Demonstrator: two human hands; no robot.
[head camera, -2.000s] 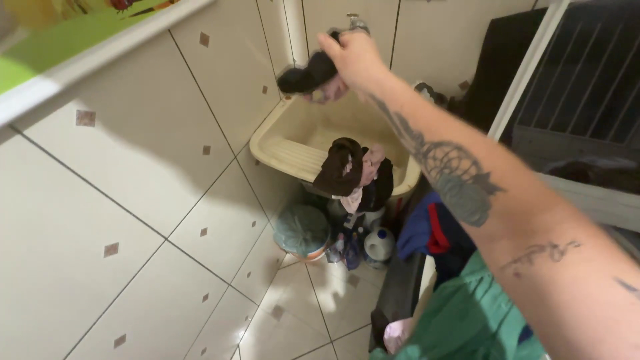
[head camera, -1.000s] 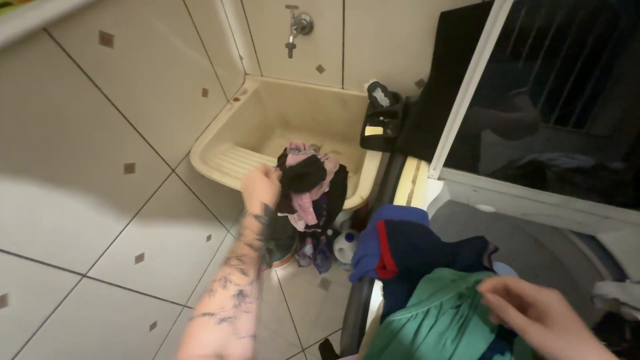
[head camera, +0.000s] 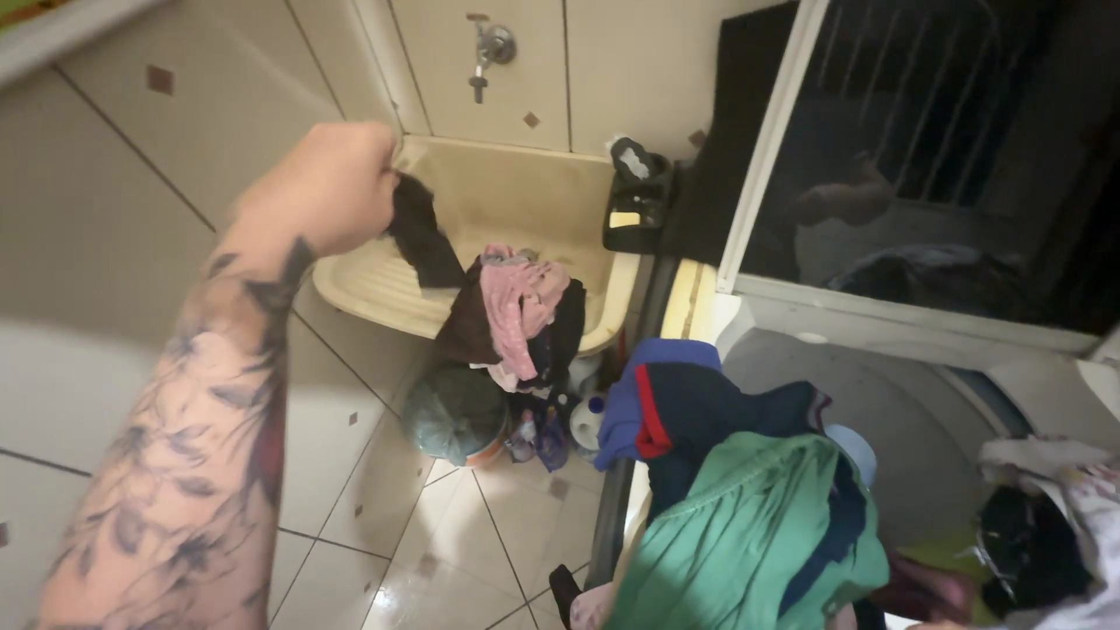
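My left hand (head camera: 319, 188) is closed on a black cloth item (head camera: 423, 232), possibly a sock, which hangs over the ribbed left part of the beige laundry sink (head camera: 481, 188). Pink cloth (head camera: 521, 306) and dark clothes drape over the sink's front rim, to the right of the black item. On the right, a green garment (head camera: 735, 525), a navy garment with red trim (head camera: 717, 411) and a blue cloth (head camera: 669, 354) lie over the edge of a washing machine (head camera: 805, 339). Of my right hand, at most a sliver of skin shows at the bottom edge; its state is hidden.
A metal tap (head camera: 486, 61) is on the tiled wall above the sink. A black holder (head camera: 637, 206) stands on the sink's right rim. Below are a bag-covered bucket (head camera: 455, 416) and a white bottle (head camera: 586, 420). A dark glass pane (head camera: 919, 157) rises behind the machine; more clothes (head camera: 1032, 542) lie at right.
My left hand has risen from the clothes pile with the black item, which lay on the pink cloth a second ago. My right hand has left the green garment and dropped almost out of view.
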